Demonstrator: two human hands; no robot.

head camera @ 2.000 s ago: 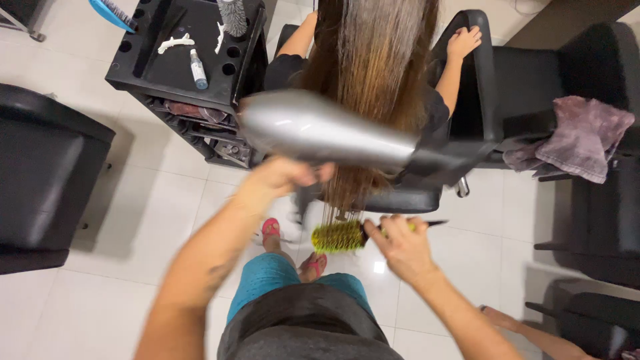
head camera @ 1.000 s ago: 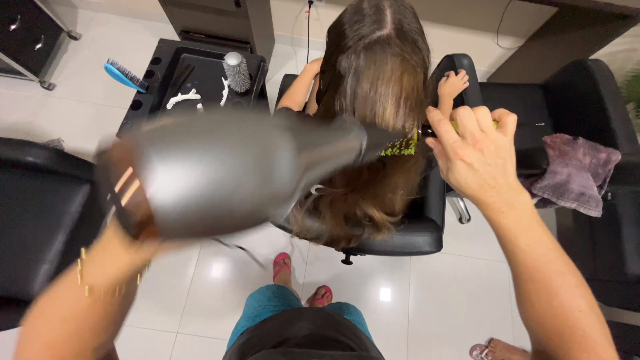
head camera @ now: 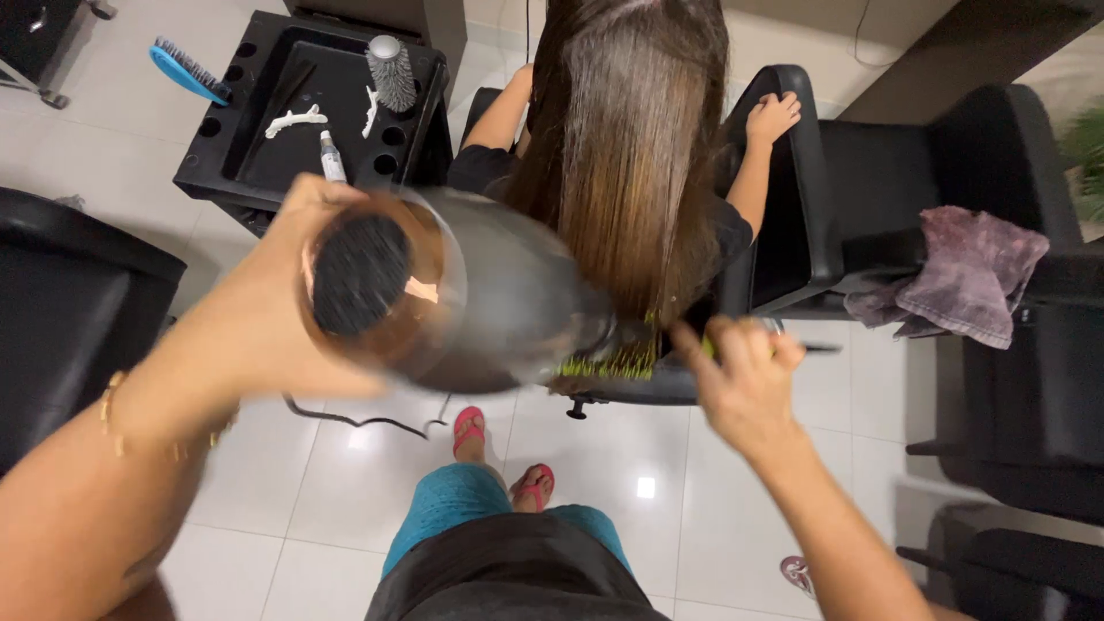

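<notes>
My left hand (head camera: pixel 276 302) is wrapped around a hair dryer (head camera: pixel 509 293), blurred, its round rear intake towards me and its nozzle close to the brush. My right hand (head camera: pixel 750 379) grips a round brush with yellow-green bristles (head camera: pixel 608 364) by its handle, whose thin black tail sticks out to the right. The brush lies at the lower ends of long brown hair (head camera: pixel 625 181), which hangs straight down the back of a seated person. The dryer hides part of the brush and of the hair's left side.
A black salon trolley (head camera: pixel 203 159) at upper left carries a grey round brush (head camera: pixel 392 73), white hair clips (head camera: pixel 296 121), a small bottle (head camera: pixel 331 157) and a blue brush (head camera: pixel 188 73). Black chairs stand on both sides; a purple towel (head camera: pixel 975 272) hangs at right. A cord (head camera: pixel 362 423) hangs below the dryer.
The right hand and brush have moved down from the mid-length of the hair to its ends since a second ago. The hair now hangs straighter, and the dryer's nozzle points lower.
</notes>
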